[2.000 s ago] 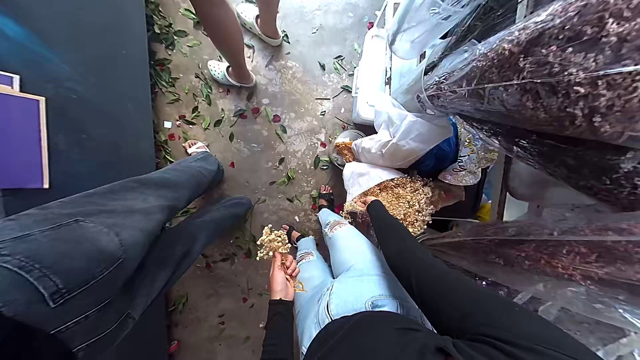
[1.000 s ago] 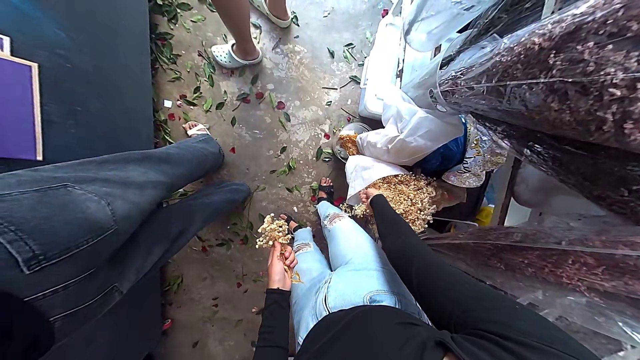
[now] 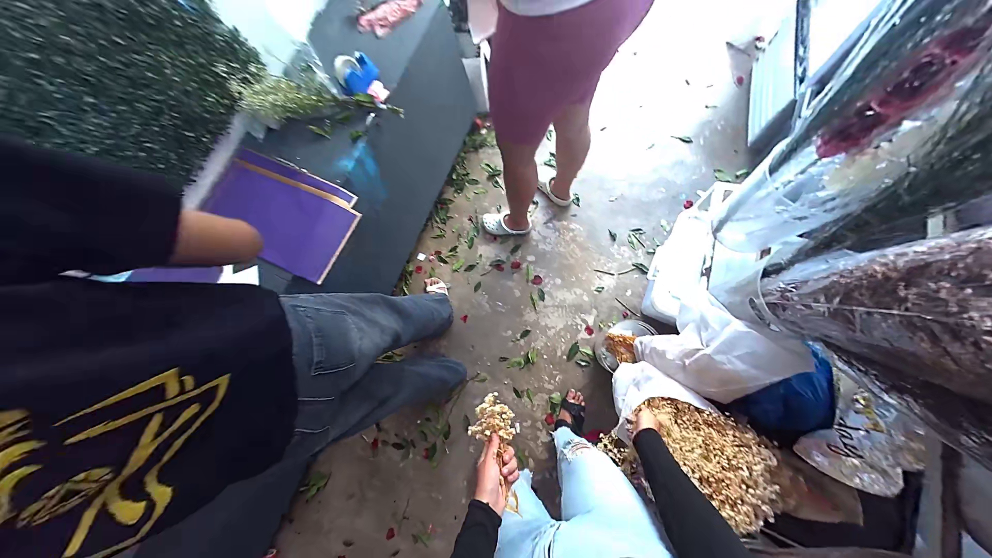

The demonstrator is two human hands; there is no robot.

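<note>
A small bunch of dried cream flowers [image 3: 491, 417] stands upright in my left hand [image 3: 496, 471], its stems running down through the closed fingers. My right hand [image 3: 645, 421] rests at the left edge of a large heap of dried cream flowers [image 3: 717, 457], beside the mouth of a white sack [image 3: 639, 387]. Its fingers are partly hidden, so whether they grip any stems does not show. Ripped light-blue jeans [image 3: 597, 496] cover my legs below both hands.
A person in dark jeans [image 3: 356, 333] stands at left, near a dark table [image 3: 418, 101] bearing purple boards [image 3: 287, 213]. Another person in white clogs [image 3: 505, 225] stands ahead. Leaves and red petals litter the concrete floor [image 3: 558, 294]. Plastic-wrapped dried flowers [image 3: 907, 294] hang at right.
The view has tilted up and now takes in more of the table and both people. My left hand still holds the bunch, and my right hand remains at the heap.
</note>
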